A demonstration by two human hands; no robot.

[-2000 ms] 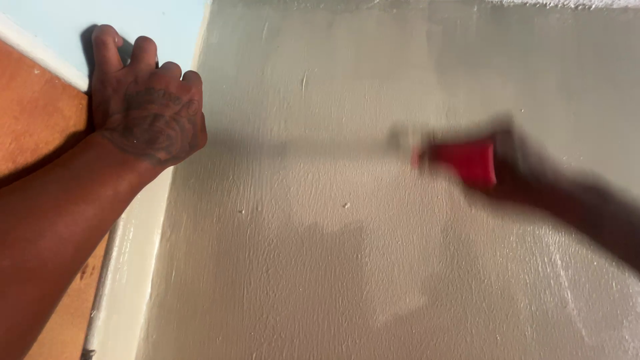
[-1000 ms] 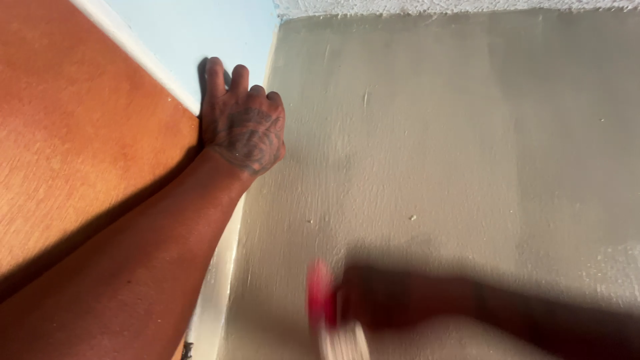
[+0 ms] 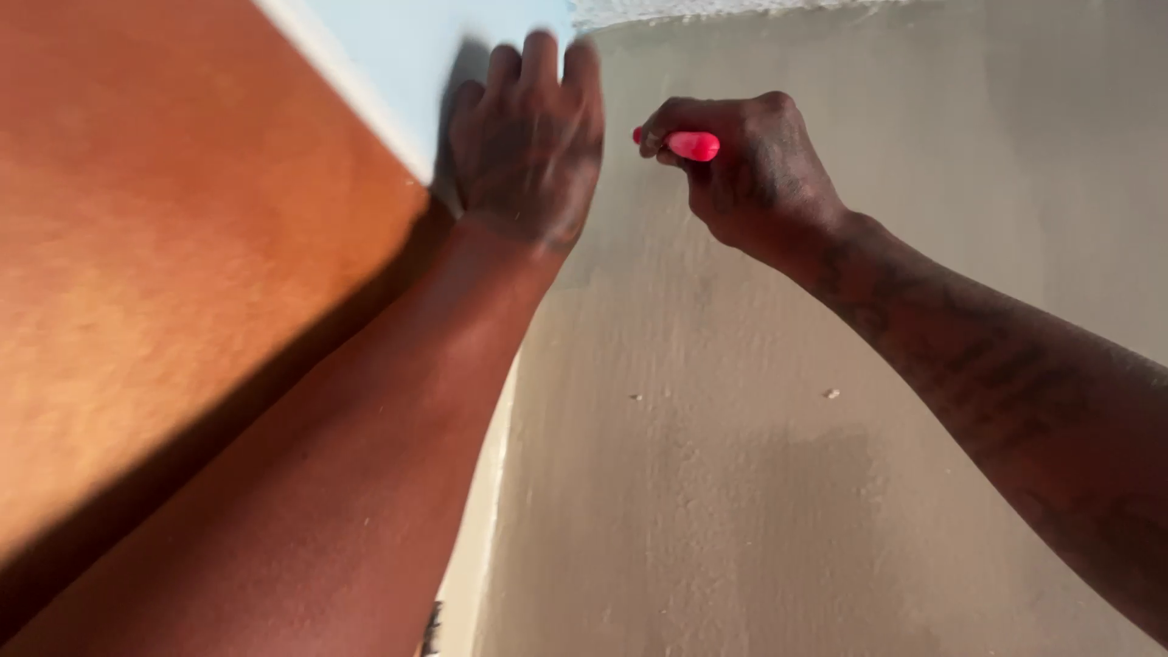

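My right hand [image 3: 753,169] is closed around the red handle [image 3: 693,146] of a tool, near the top left of a grey-beige painted wall [image 3: 730,511]. The tool's working end is hidden, so its kind cannot be told here. Just to the left, my left hand [image 3: 529,146] rests against the pale blue surface at the corner, fingers pointing up and somewhat apart, with nothing seen in it. Darker patches of paint show on the wall below my right hand.
An orange-brown surface [image 3: 201,274] fills the left side, edged by a white strip [image 3: 351,96] beside the pale blue surface [image 3: 392,55]. Rough white texture [image 3: 693,9] borders the wall's top. A cream vertical strip [image 3: 484,511] runs below my left hand. Two small bumps stand out on the wall.
My right hand, low on the wall a second ago with the red-handled tool, has moved up close to my left hand. The left hand stays near the corner, its fingers now straighter.
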